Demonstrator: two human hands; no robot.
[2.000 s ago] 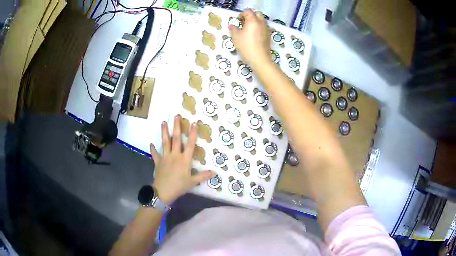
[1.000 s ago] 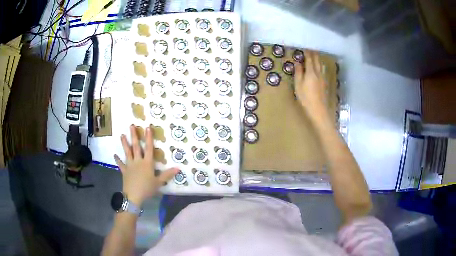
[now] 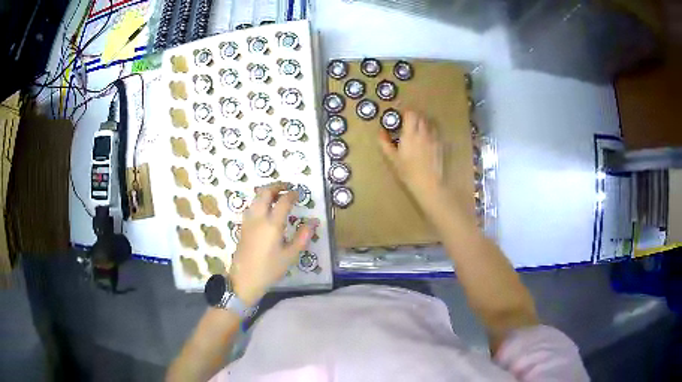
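Note:
The white foam tray [image 3: 247,142] holds rows of round components, pale ring with grey centre. Its left column and lower second column show empty tan holes. My left hand [image 3: 265,235] is over the tray's lower right part, fingers apart, fingertips beside a seated component [image 3: 300,195]. It covers some holes. My right hand [image 3: 419,160] is over the brown cardboard sheet [image 3: 404,213], fingertips just below a dark-rimmed round component [image 3: 391,119]. A small dark spot shows between its fingertips; whether it is a held component is unclear. Several more dark-rimmed components lie at the sheet's upper left.
The clear plastic tray's ribbed edge [image 3: 488,186] shows around the cardboard. A grey digital gauge [image 3: 102,168] on a dark stand and a small tan fixture board [image 3: 140,192] are at left. Dark parts racks [image 3: 179,26], a yellow note [image 3: 126,36] and cables are at far left.
My right hand went from the foam tray's far end to the cardboard, then slightly nearer me. My left hand moved rightward from the foam tray's left edge. The view shifted.

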